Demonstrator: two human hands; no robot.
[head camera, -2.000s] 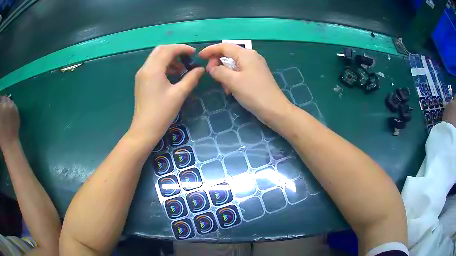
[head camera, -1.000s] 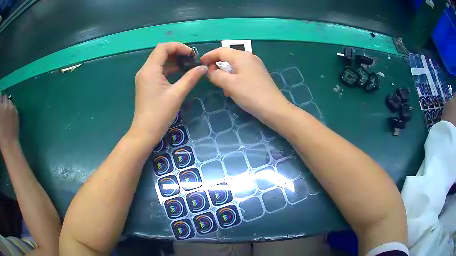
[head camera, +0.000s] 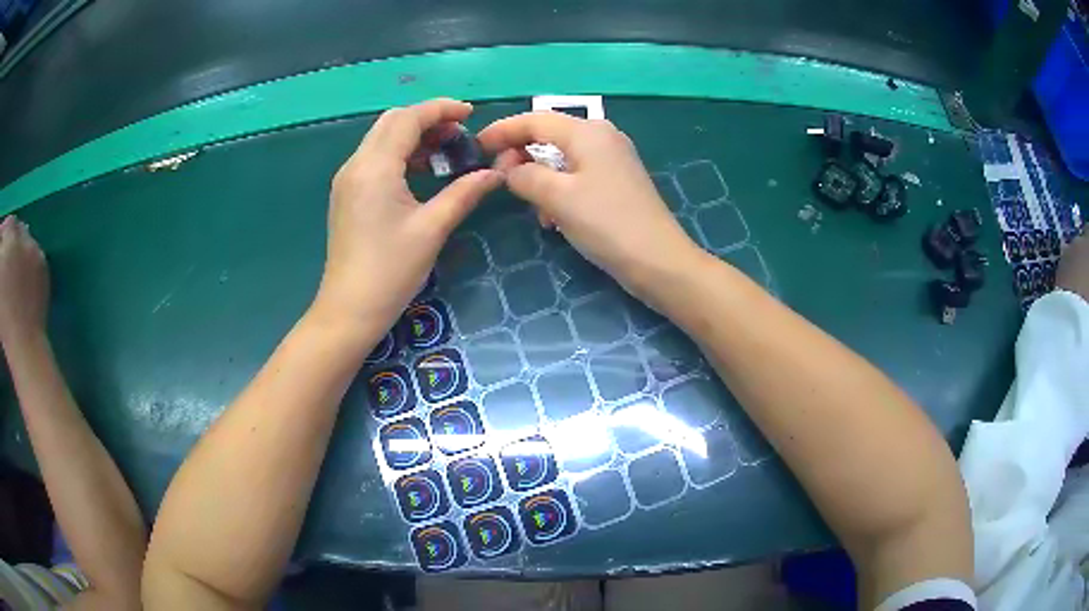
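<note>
My left hand (head camera: 388, 203) holds a small black watch module (head camera: 463, 152) between thumb and fingers, with a silver plug-like end towards the palm. My right hand (head camera: 585, 179) is beside it, fingertips at the module's right edge, with a crumpled white cloth or tissue (head camera: 547, 155) tucked in its fingers. Whether the right fingertips grip the module is unclear. Below both hands lies a clear sticker sheet (head camera: 561, 412) with strong glare. Black face stickers (head camera: 474, 480) with coloured rings fill its left columns; many other outlines are empty.
Loose black modules (head camera: 857, 179) lie in two clusters to the right. A white card with a dark window (head camera: 571, 105) lies by the bright green strip (head camera: 466, 74). A neighbour's sheet (head camera: 1021, 197) and white sleeve (head camera: 1029, 406) are at far right. Another person's arm (head camera: 60, 394) is at left.
The black module has turned in my left fingers, so its silver end now shows. My hands have shifted only slightly. The sheet and loose modules stay where they were.
</note>
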